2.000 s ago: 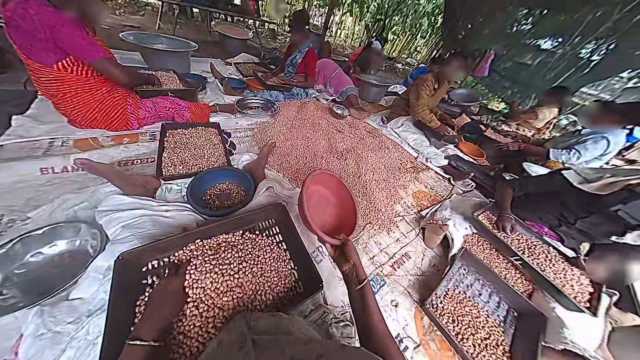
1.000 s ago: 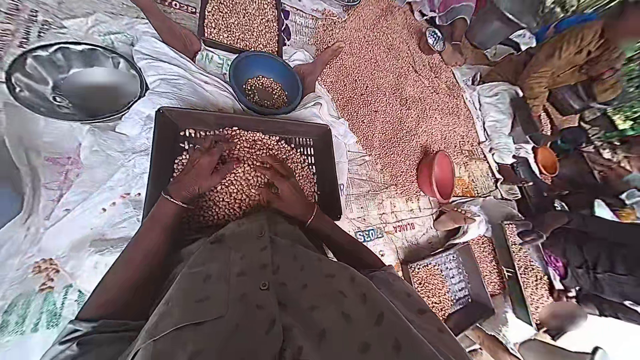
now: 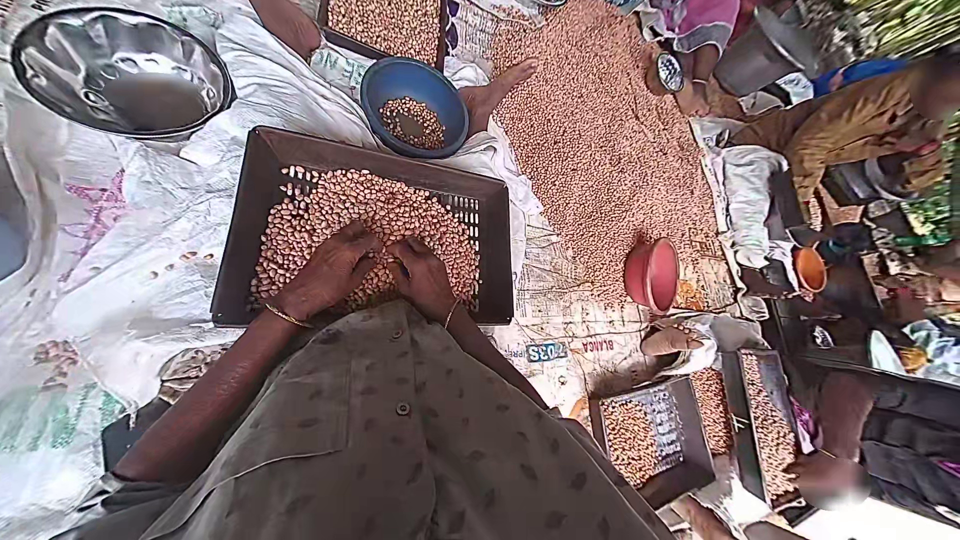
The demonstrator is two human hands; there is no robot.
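Observation:
A black slotted plastic tray (image 3: 495, 255) lies against my lap, heaped with pinkish-tan nuts or beans (image 3: 367, 202). My left hand (image 3: 326, 266) rests on the heap with fingers bent down into it; whether it grips any cannot be told. Close beside it, my right hand (image 3: 421, 277) touches the same heap, its fingers curled and partly hidden. Just beyond the tray's far edge stands a blue bowl (image 3: 454, 112) with a small amount of the same pieces inside. A red plastic bowl (image 3: 651, 276) sits tilted at the edge of the large pile (image 3: 607, 135) on the sheets, to the right.
A shiny metal basin (image 3: 154, 86) stands at upper left on white sacking (image 3: 150, 202). Another filled tray (image 3: 386, 26) lies beyond the blue bowl, near bare feet. At right, co-workers sit beside more trays (image 3: 652, 442), an orange bowl (image 3: 810, 268) and a grey bucket (image 3: 765, 56).
Two seconds ago my right hand held the red bowl over the sheets; by one second ago the bowl was down by the pile and both hands were in the tray. The view has tipped downward.

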